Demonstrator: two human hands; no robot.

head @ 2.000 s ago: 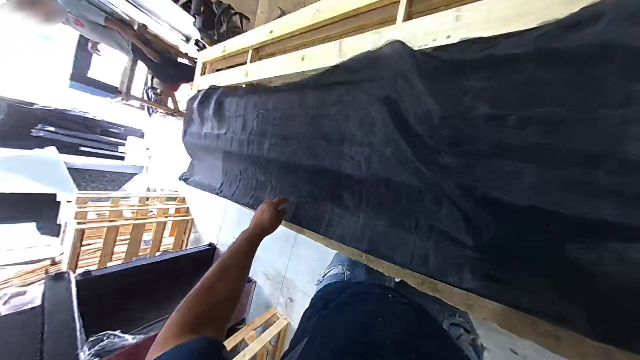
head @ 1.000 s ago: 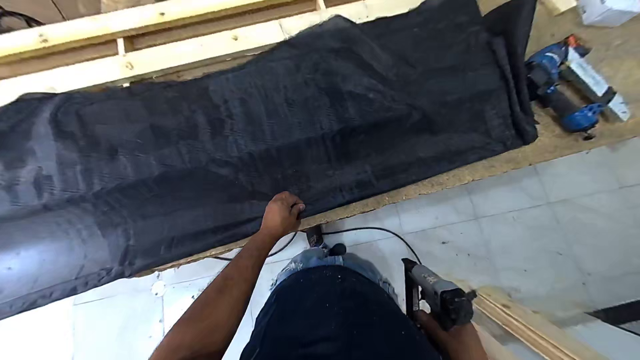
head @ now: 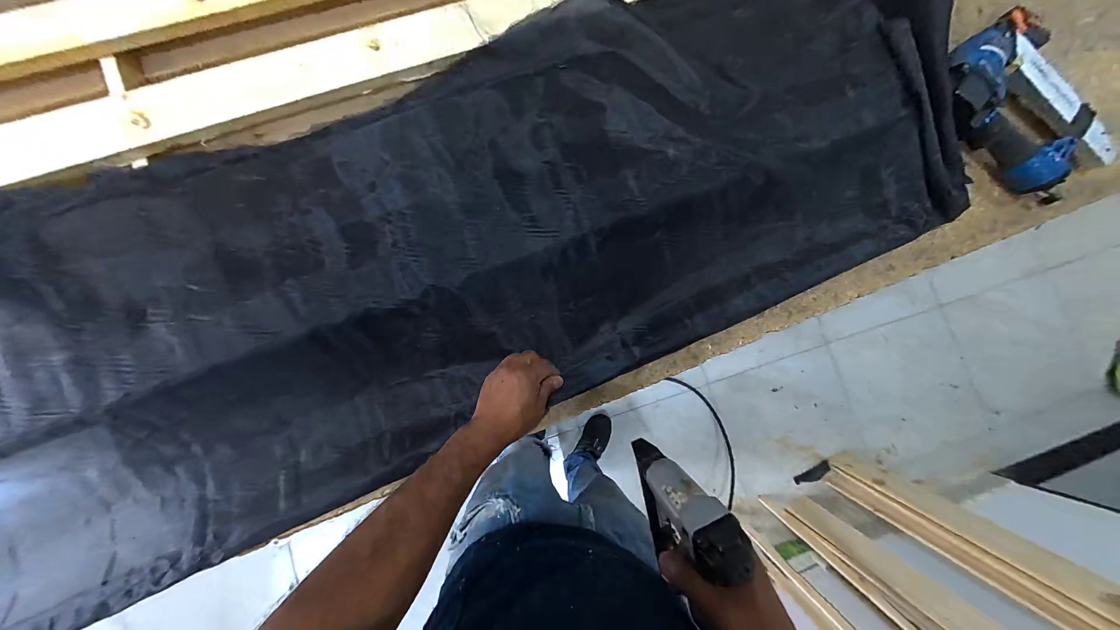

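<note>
Black fabric (head: 542, 201) lies with wrinkles over a long wooden board (head: 770, 319), whose near edge shows under it. My left hand (head: 516, 394) rests at the fabric's near edge, fingers curled on the cloth; whether it pinches the cloth is hard to tell. At the lower right my right hand (head: 713, 588) grips a pneumatic staple gun (head: 691, 512), held off the fabric beside my leg. The fabric's right end is folded over in layers.
Blue power tools (head: 1006, 114) lie on the board's right end. A pale timber frame (head: 289, 70) runs along the far side. A black hose (head: 722, 420) curves over the tiled floor (head: 884, 350). Wooden strips (head: 954, 542) are at the lower right.
The view has swung from the fabric's other end to its folded right end, with a large turn. The staple gun, out of sight two seconds ago, now shows in my right hand.
</note>
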